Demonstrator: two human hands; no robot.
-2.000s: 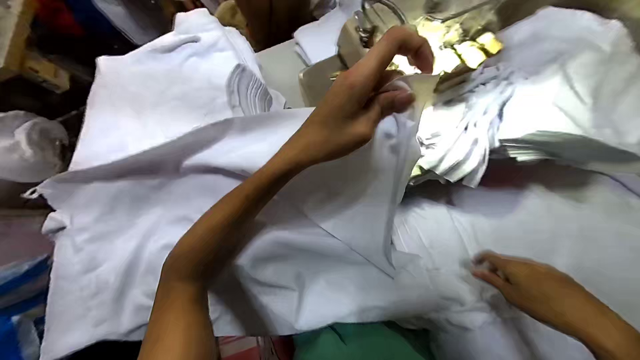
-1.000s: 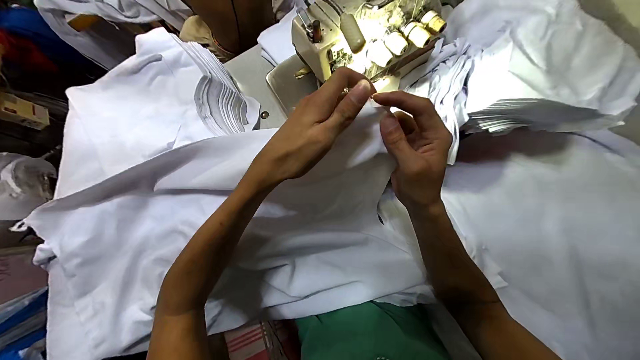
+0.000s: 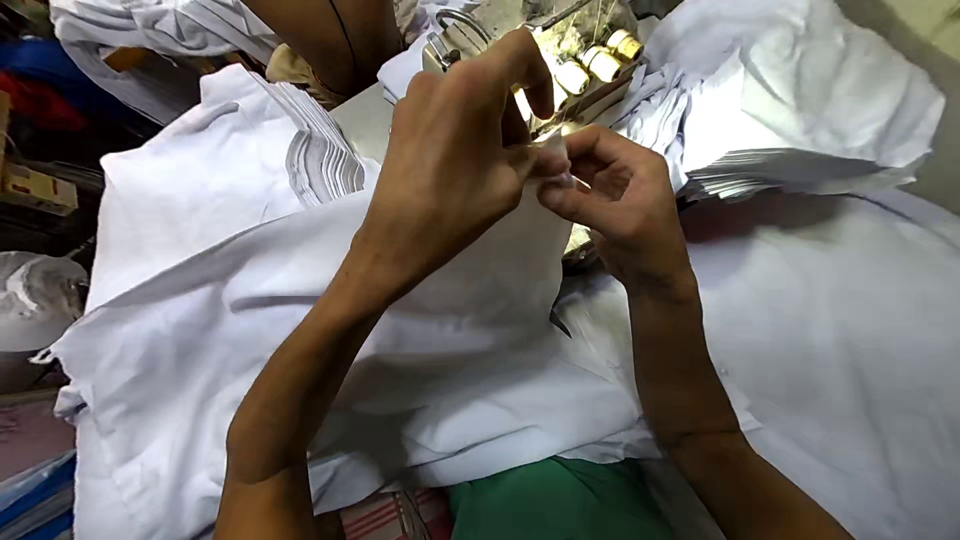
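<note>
My left hand (image 3: 457, 142) pinches the raised edge of a white fabric piece (image 3: 480, 277) between thumb and finger. Close against its right side, my right hand (image 3: 622, 195) grips the same edge with its fingertips. From there the fabric hangs down and spreads left across my lap. Right behind my hands stands a sewing machine (image 3: 540, 22), partly hidden, with lit yellowish thread knobs on it. The presser and needle area cannot be made out.
A stack of cut white fabric (image 3: 319, 154) lies left of the machine. Another white stack (image 3: 802, 169) is at the right, with loose strips beside it. A clear plastic bag (image 3: 37, 300) sits at the far left. Part of another person (image 3: 330, 37) shows behind the left stack.
My right hand, low at the right and off the raised edge two seconds ago, has come up beside my left hand and taken the fabric edge. Both hands now look larger in view.
</note>
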